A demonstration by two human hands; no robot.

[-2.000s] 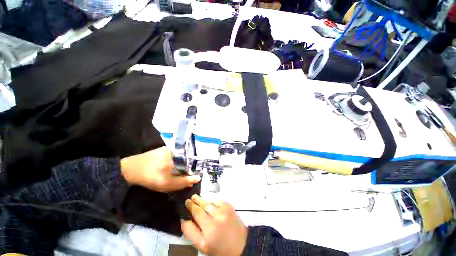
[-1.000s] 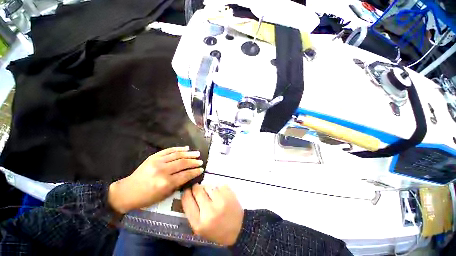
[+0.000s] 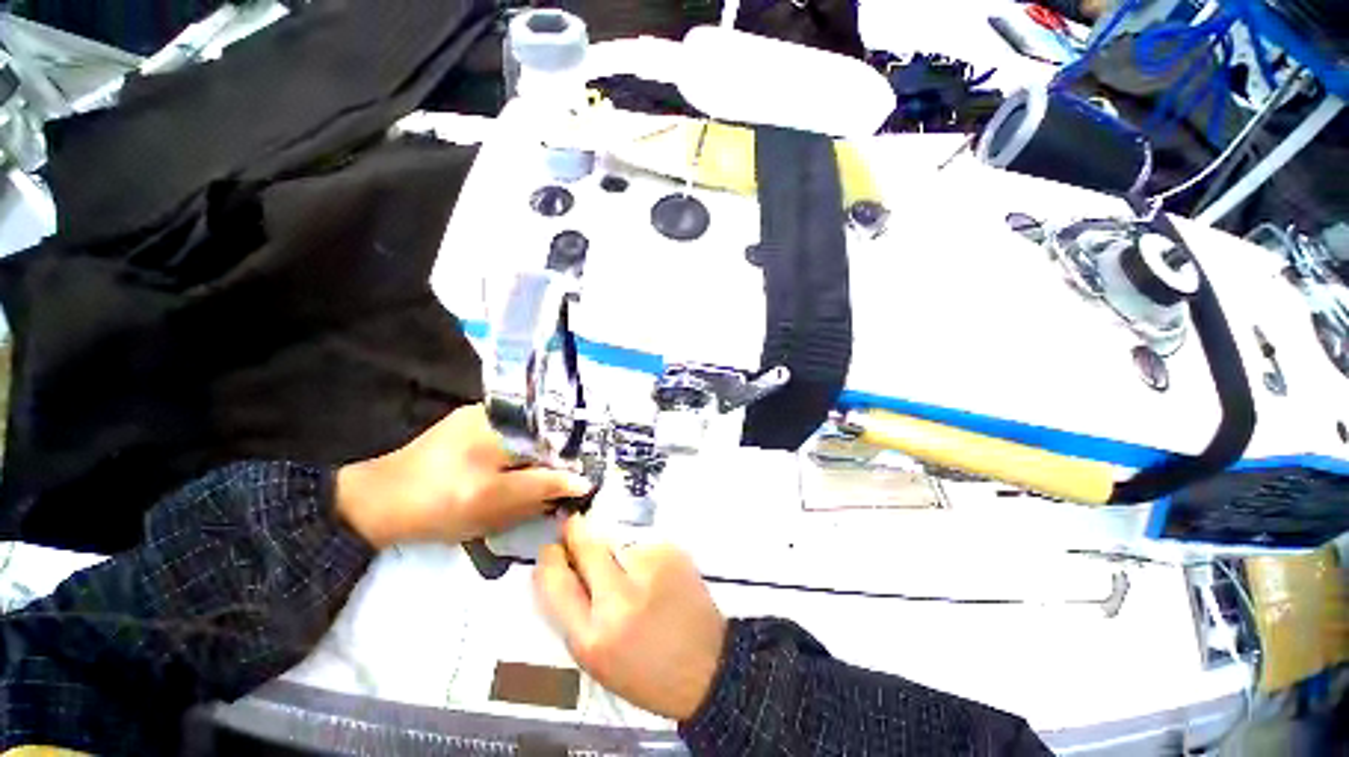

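Observation:
The dark cloth panel [image 3: 281,326] lies left of the white sewing machine [image 3: 947,311], with its edge running to the needle area. My left hand [image 3: 444,485] is by the presser foot, its fingertips gripping the cloth edge. My right hand [image 3: 636,614] is just in front, thumb and finger pinching the same edge close to the left fingertips. The presser foot [image 3: 636,470] is right beside the fingers. The needle tip and the stitch line are hidden.
A wooden-handled tool [image 3: 984,456] lies along the blue stripe. Black bands [image 3: 803,281] drape over the head. The white lamp [image 3: 787,77] hangs above. A black thread cone [image 3: 1068,141] stands behind. A grey ruler strip [image 3: 444,725] runs along the front edge.
Both hands have moved the cloth edge from the front of the bed up to the presser foot. The panel has shifted back and left, uncovering the front bed. The camera view has shifted.

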